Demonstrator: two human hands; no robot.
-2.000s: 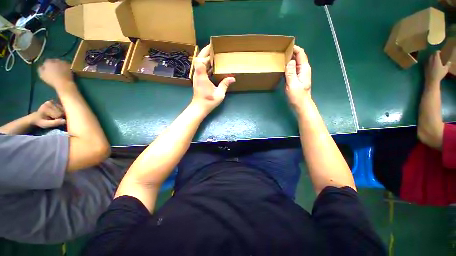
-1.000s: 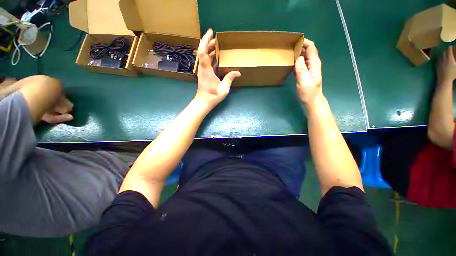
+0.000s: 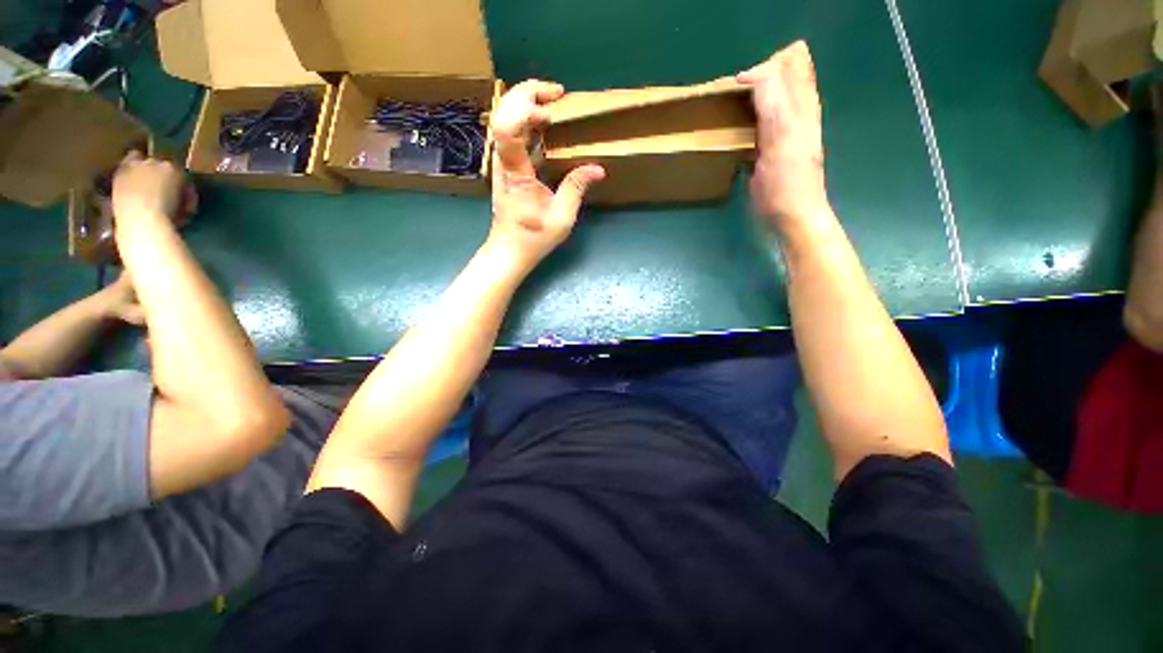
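A brown tuck-top carton (image 3: 657, 176) stands on the green bench in front of me, its upper opening now a narrow dark gap under a tilted flap. My left hand (image 3: 533, 166) is at its left end, thumb along the near side and fingers at the upper left corner. My right hand (image 3: 788, 134) is at its right end, fingers on the upper right corner. What is inside the carton is hidden. Two open cartons stand to the left, one (image 3: 415, 185) beside the other (image 3: 262, 183), lids back, each with a black coiled cable (image 3: 440, 128) and a dark block.
A neighbour in grey (image 3: 77, 440) at the left handles another open carton (image 3: 58, 147). White and dark wires (image 3: 77, 51) lie at the far left back. At the right are another carton (image 3: 1107, 58), a neighbour in red (image 3: 1122, 434) and a blue stool (image 3: 976, 396).
The carton's opening has narrowed as its flap tilted over. My right hand has moved up to the upper right corner. The left neighbour now has a carton at the hands.
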